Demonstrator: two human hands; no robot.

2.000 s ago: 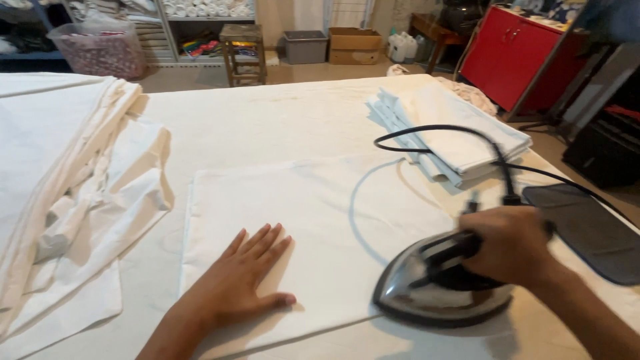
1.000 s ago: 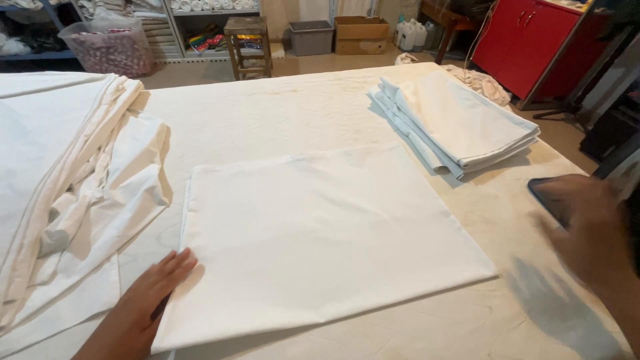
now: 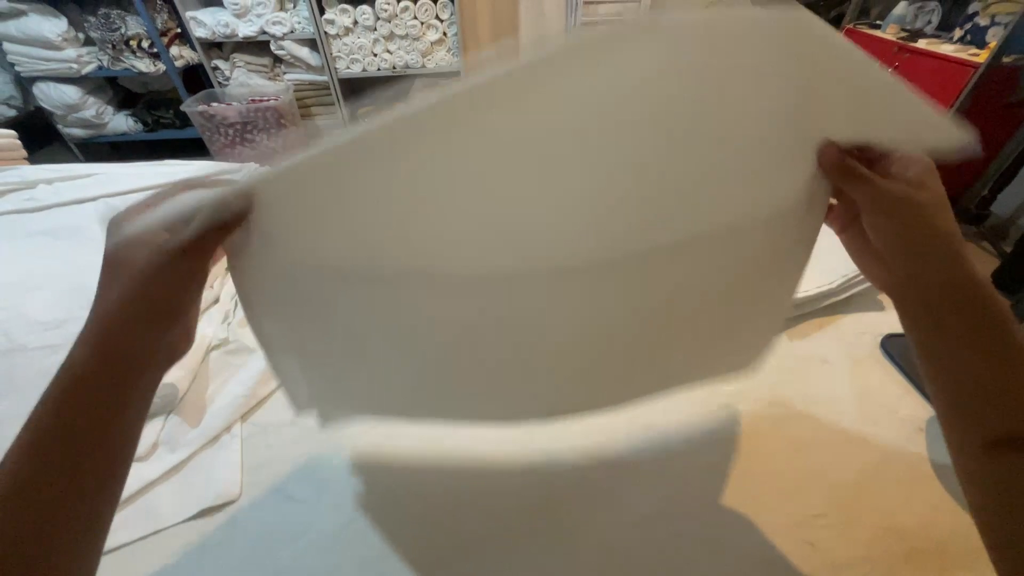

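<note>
A folded white cloth (image 3: 544,224) is held up above the table, blurred by motion. At its left side my left hand (image 3: 172,248) grips the edge, with the fingers partly hidden by the fabric. My right hand (image 3: 888,196) pinches the right side between thumb and fingers, and a corner of cloth sticks out beyond it. Beneath the raised cloth lies the pale covered table (image 3: 864,448), with the shadow of cloth and hands on it. Part of a stack of folded cloths (image 3: 828,268) shows behind my right hand.
Loose white fabric (image 3: 200,448) is heaped on the table's left side. A dark flat pad (image 3: 904,360) lies near my right forearm. Behind stand a clear plastic tub (image 3: 244,128), shelves of rolled cloths (image 3: 392,36) and a red cabinet (image 3: 912,68).
The folded cloth, flat on the table before, is now lifted in both hands. My right hand held an iron two seconds ago and was off it one second ago.
</note>
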